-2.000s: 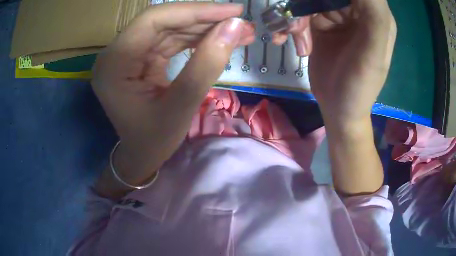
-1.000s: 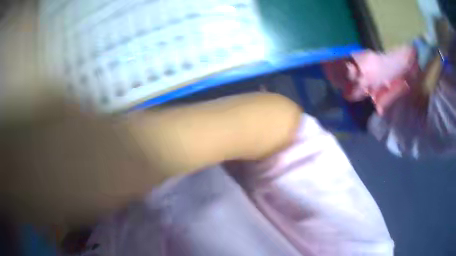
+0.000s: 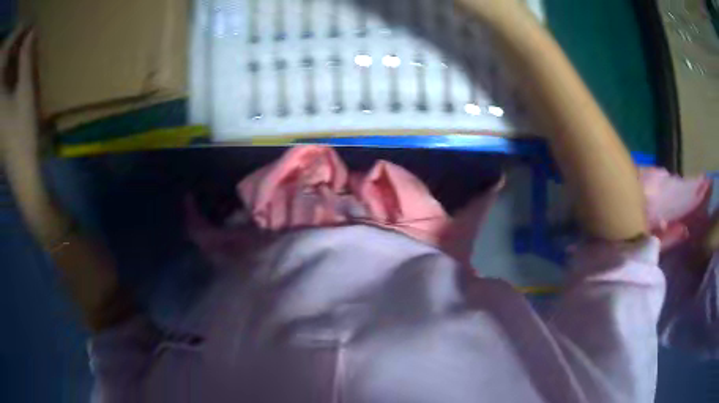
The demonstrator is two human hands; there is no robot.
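Note:
The white board lies flat in front of me, with rows of thin stemmed pieces that have round ends. A dark blurred band crosses its upper right part. My left hand is at the far left, beside the left edge of the brown cardboard sheets. It is dim and blurred, and whether its fingers grip the cardboard cannot be told. My right forearm reaches up over the board's right side. The right hand is cut off by the top edge, and anything in it is hidden.
The green bench top has blue and yellow tape along its front edge. Another brown carrier with small pieces lies at far right. A blue stool frame is below the bench. A neighbour's pink clothing shows at right.
My hands were together over the board, the right with a black-handled metal tool; now they are far apart. The left has moved to the cardboard, the right beyond the top edge. The view swung and returned.

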